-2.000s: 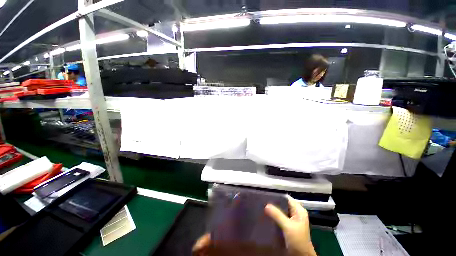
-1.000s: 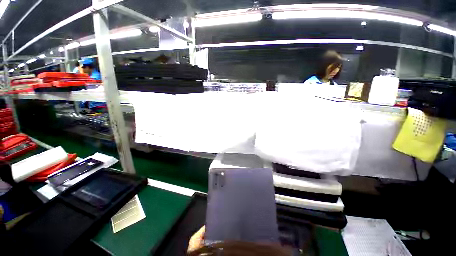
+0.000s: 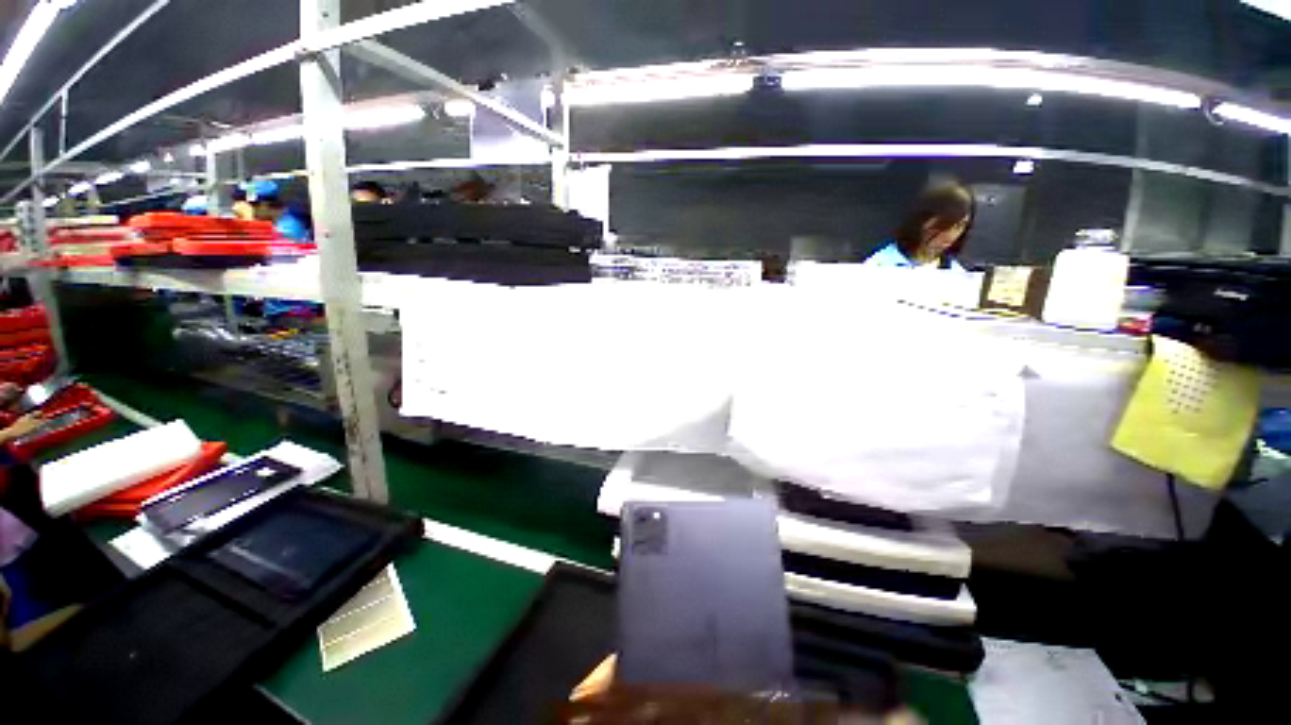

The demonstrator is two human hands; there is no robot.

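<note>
A tablet point(image 3: 704, 595) stands nearly upright at the lower middle, its grey back towards me and its small camera block at the upper left corner. My left hand point(image 3: 596, 681) shows only as fingers at the tablet's lower left edge, holding it; the rest is hidden or cut off. My right hand is not seen. A blurred brown shape crosses the tablet's bottom edge; I cannot tell what it is. A black tray point(image 3: 545, 637) lies under and behind the tablet.
Another black tray point(image 3: 128, 644) at left holds a dark glossy tablet point(image 3: 295, 548). A cream sheet point(image 3: 365, 620) lies between the trays. White and black layers point(image 3: 878, 545) are stacked behind. A printed sheet point(image 3: 1048, 683) lies right. A shelf post point(image 3: 340, 283) stands left; a person sits beyond the shelf.
The tablet was lower and held by both hands; now its grey back and camera block show clearly and my right hand has left it. The view has shifted slightly.
</note>
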